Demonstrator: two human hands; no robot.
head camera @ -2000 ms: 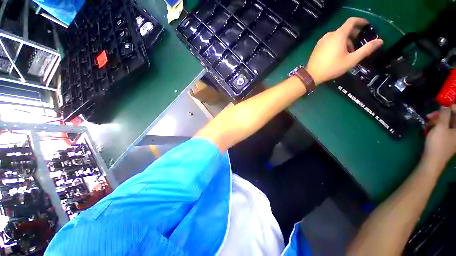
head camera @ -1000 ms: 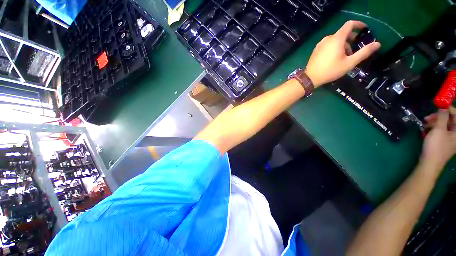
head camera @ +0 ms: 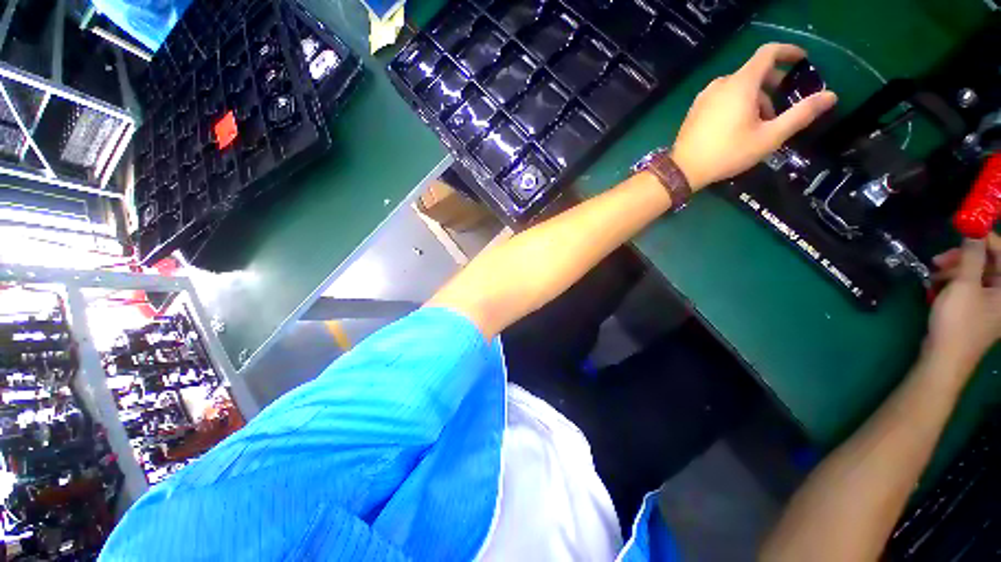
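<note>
My left hand (head camera: 746, 115) is at the left rear of the black fixture (head camera: 807, 242), with a small dark component (head camera: 802, 86) between thumb and fingers. The fixture has white lettering along its front edge and metal parts on top. My right hand (head camera: 968, 288) is at the fixture's right end, partly cut off by the picture's edge. Its fingers are bent at a small side clamp (head camera: 909, 261), just below the thick red grip (head camera: 980, 200) of the toggle clamp. Whether they grip the side clamp is unclear.
A glossy black blister tray (head camera: 516, 82) lies left of the fixture, with one part in its near corner pocket. More black trays (head camera: 181, 165) with an orange-red piece stand far left. Parts racks (head camera: 165, 384) are at lower left. The green bench's edge (head camera: 735, 351) runs before me.
The red grip and the fingers of my right hand have shifted very slightly since the earliest frame. My left hand stays almost in place around the dark component.
</note>
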